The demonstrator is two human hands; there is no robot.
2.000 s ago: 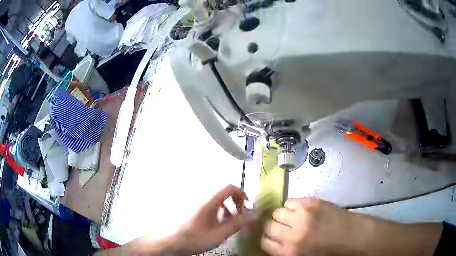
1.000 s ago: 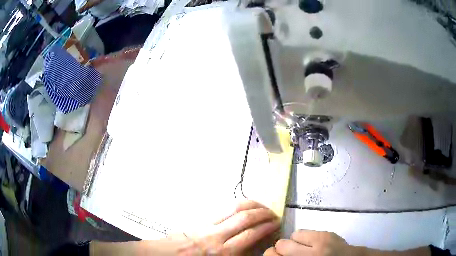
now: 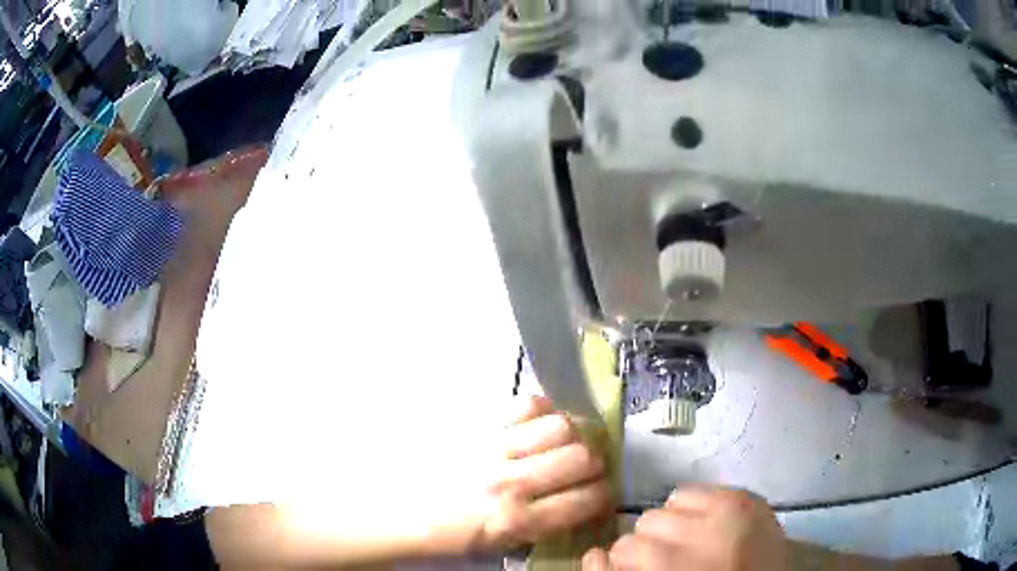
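Observation:
A narrow olive-yellow fabric strip (image 3: 603, 385) runs from beside the presser foot area of the sewing machine (image 3: 803, 167) toward the table's front edge. My left hand (image 3: 552, 474) lies on the strip just in front of the machine's pale curved guard (image 3: 530, 245), fingers curled over it. My right hand (image 3: 697, 535) is at the bottom edge of the picture, fingers curled at the lower part of the strip; the picture's edge cuts it off. The needle is hidden behind the guard. The ribbed white knob (image 3: 674, 416) is right of the strip.
Orange-and-black snips (image 3: 820, 357) lie on the machine bed, with a dark block (image 3: 956, 346) to their right. A striped blue-and-white cloth (image 3: 109, 223) and pale cloths (image 3: 120, 323) lie at the left. A person in pale clothing (image 3: 184, 34) is at the upper left.
My left hand, earlier off the strip with spread fingers, came down onto it and is now closer to the machine head. My right hand moved lower in the picture. The camera view also shifted.

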